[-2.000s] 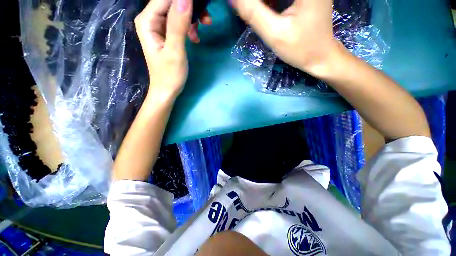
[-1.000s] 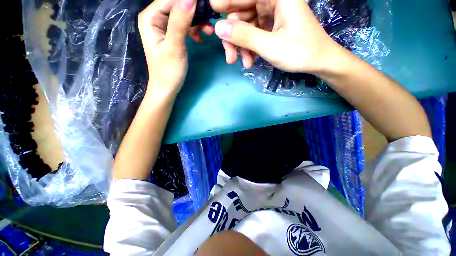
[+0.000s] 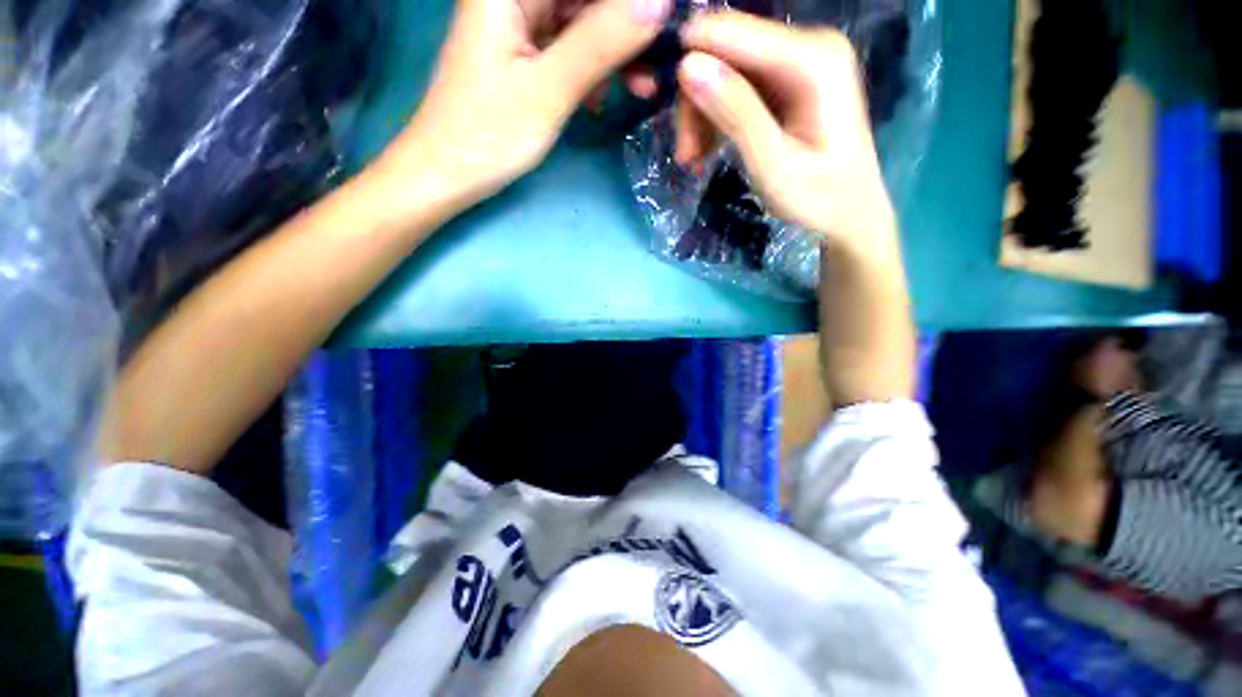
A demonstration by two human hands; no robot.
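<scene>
My left hand [image 3: 524, 102] is at the top centre, above the green bench, with thumb and fingers closed on a small black part [image 3: 663, 49]. My right hand [image 3: 790, 116] meets it from the right, its thumb and forefinger pinched at the same part. The fingers hide most of the part, and whether my right fingertips hold a separate piece cannot be told. A clear plastic bag of black pieces [image 3: 729, 218] lies beneath and behind my right hand.
A large cloudy liner bag [image 3: 177, 150] covers the left. Black parts in rows lie on a cardboard sheet [image 3: 1120, 204] at right, beside a blue bin [image 3: 1189, 191]. Blue crates [image 3: 331, 477] stand under the bench edge. A person in a striped sleeve [image 3: 1178, 490] is at lower right.
The view has swung right, bringing the cardboard rows and the person into sight. My hands have come together at the black part, my right fingertips now pinched against it.
</scene>
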